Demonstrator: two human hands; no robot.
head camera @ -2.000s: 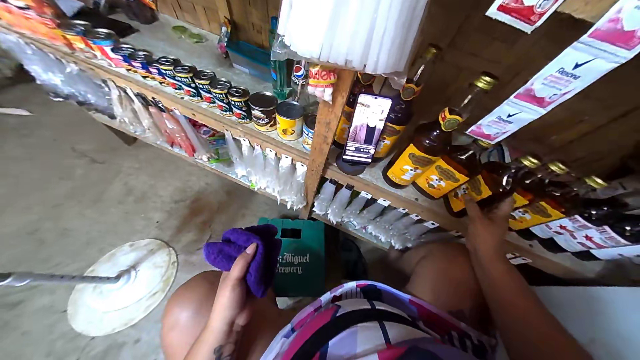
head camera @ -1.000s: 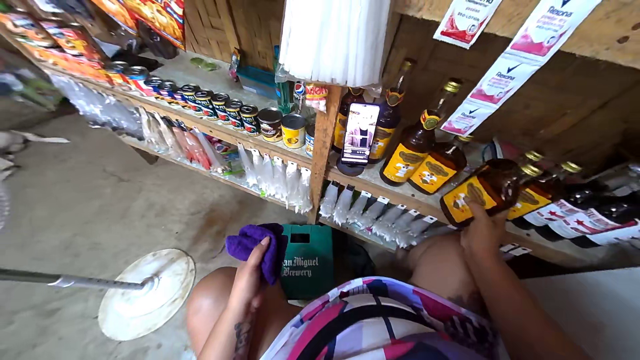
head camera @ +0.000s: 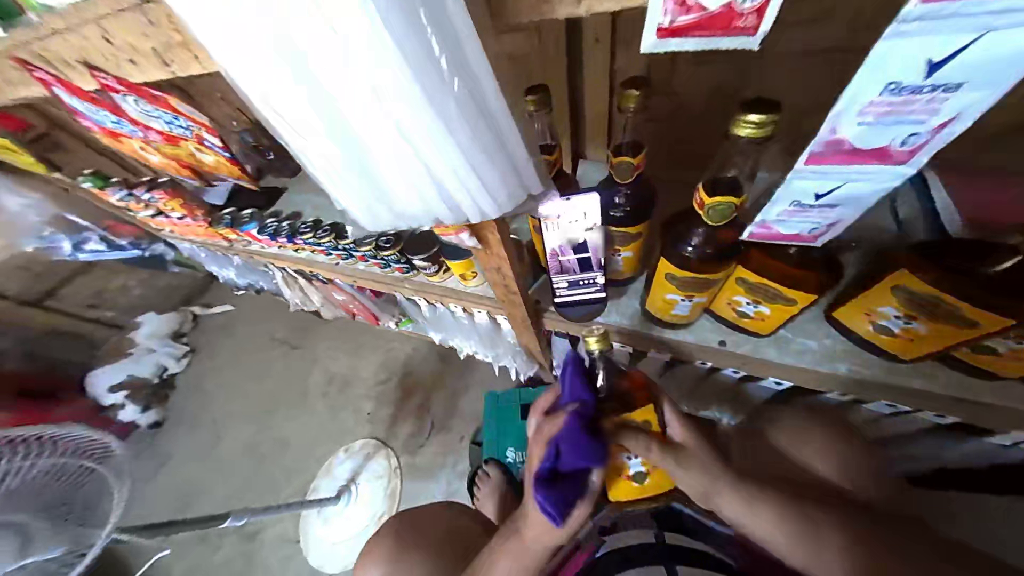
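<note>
My right hand [head camera: 668,448] grips the body of a brown glass liquor bottle [head camera: 636,472] with a yellow label and a gold cap, held upright above my lap. In my left hand [head camera: 548,456] is a purple cloth [head camera: 572,448], pressed against the bottle's left side. Similar bottles [head camera: 692,272] stand on the wooden shelf [head camera: 736,352] beyond my hands. Among them a phone [head camera: 573,252] with a lit screen leans upright at the shelf's front edge.
A green plastic crate [head camera: 504,416] sits on the floor by my foot. Cans [head camera: 392,252] line the left shelf. White plastic bags [head camera: 376,104] and sachet strips [head camera: 864,144] hang in front. A stand fan [head camera: 60,488], its round base [head camera: 350,504] and a lying dog [head camera: 144,368] are at left.
My right hand has brought a bottle from the shelf to above my lap. My left hand has moved the purple cloth against it. The view has swung closer to the shelf.
</note>
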